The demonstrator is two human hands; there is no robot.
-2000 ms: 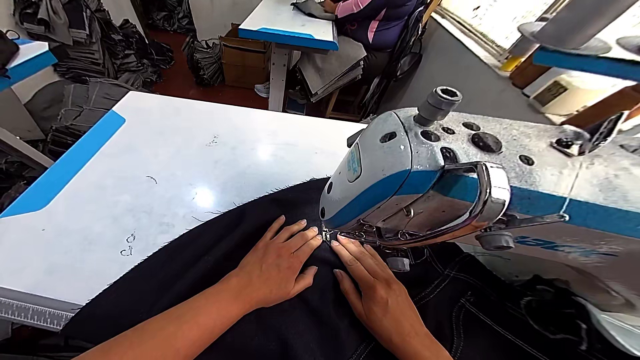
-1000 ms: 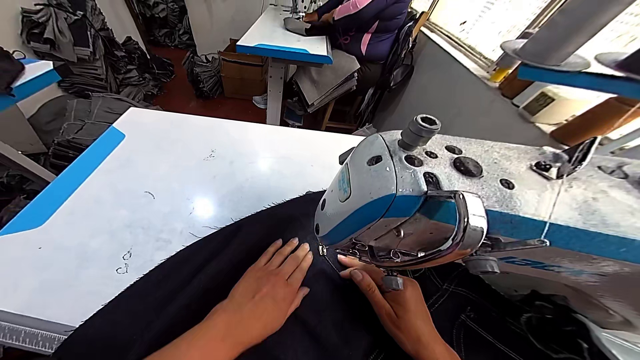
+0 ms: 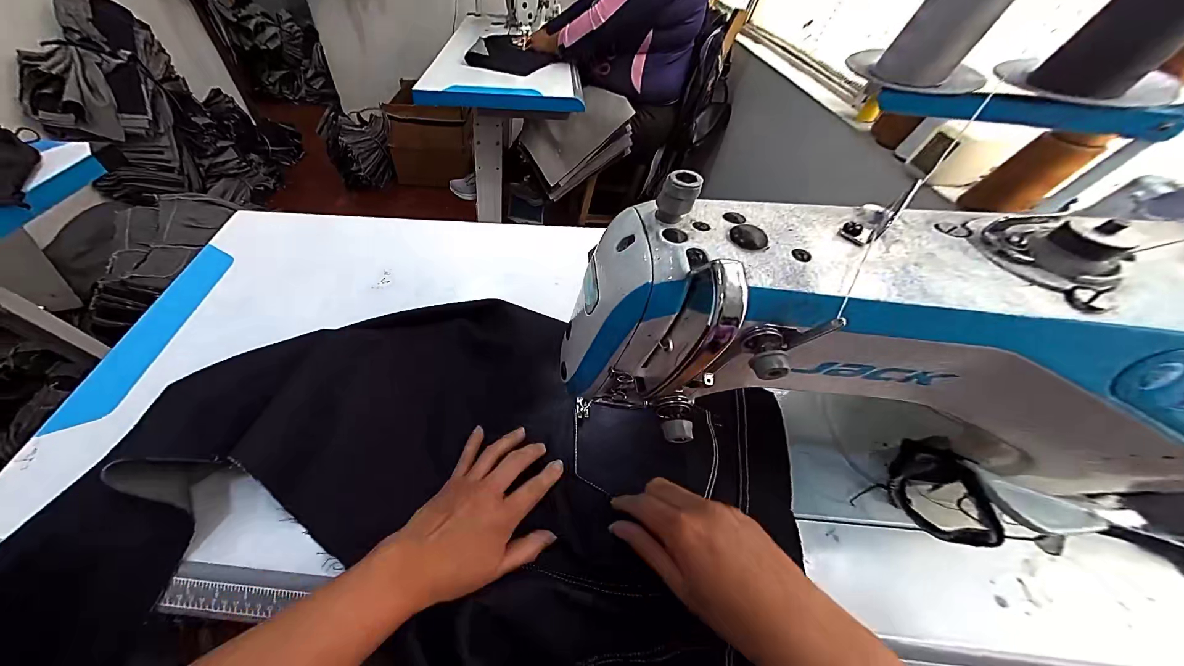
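Dark denim fabric with light stitch lines lies on the white sewing table, partly under the head of a Jack sewing machine. The presser foot is at a stitch line on the cloth. My left hand lies flat on the denim, fingers spread, left of and nearer me than the foot. Right of it, my right hand rests with bent fingers on the cloth near the corner of that stitch line. Its fingertips touch the fabric; whether they pinch it cannot be told.
A metal ruler runs along the table's near edge. Thread cones stand behind the machine. A black fabric loop lies right of my hands. At another table a person in a dark top sews; fabric piles fill the left.
The denim has shifted and turned, now reaching farther back on the table, with stitched lines right of the foot. Both hands have moved nearer me, away from the presser foot.
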